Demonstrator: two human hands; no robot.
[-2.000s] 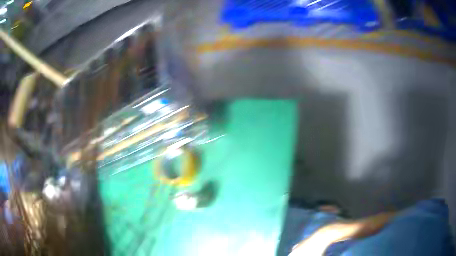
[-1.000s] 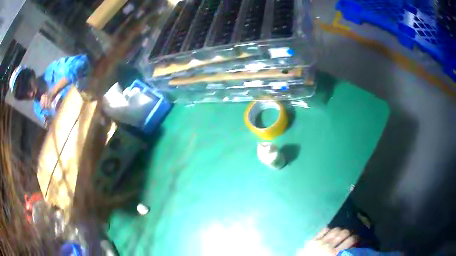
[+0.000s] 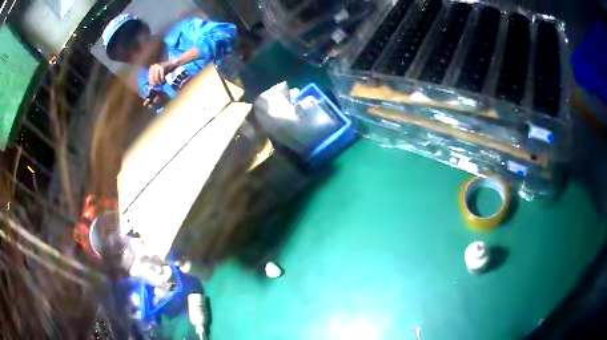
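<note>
Neither of my hands is in view. On the green mat point(image 3: 386, 246) in front of me stands a small white bottle point(image 3: 476, 257) at the right. A yellow tape roll point(image 3: 468, 216) lies just behind it. A tiny white cap-like piece point(image 3: 273, 269) lies near the middle front. A slim white tube or marker point(image 3: 197, 312) lies at the lower left. Clear plastic trays point(image 3: 426, 143) with brown card between them are stacked at the back right; the top one holds columns of small black components point(image 3: 476, 43).
A blue bin point(image 3: 336, 143) with white contents stands at the back. An open cardboard box point(image 3: 176, 169) is left of it. Another small blue bin point(image 3: 152, 302) and an orange-red item point(image 3: 86, 219) are lower left. A person point(image 3: 200, 43) in blue is beyond. Blurred hair crosses the left side.
The view has swung left, so the trays, tape roll and bottle appear farther right. The hand at the lower right has gone out of view. The slim white tube now shows at the lower left.
</note>
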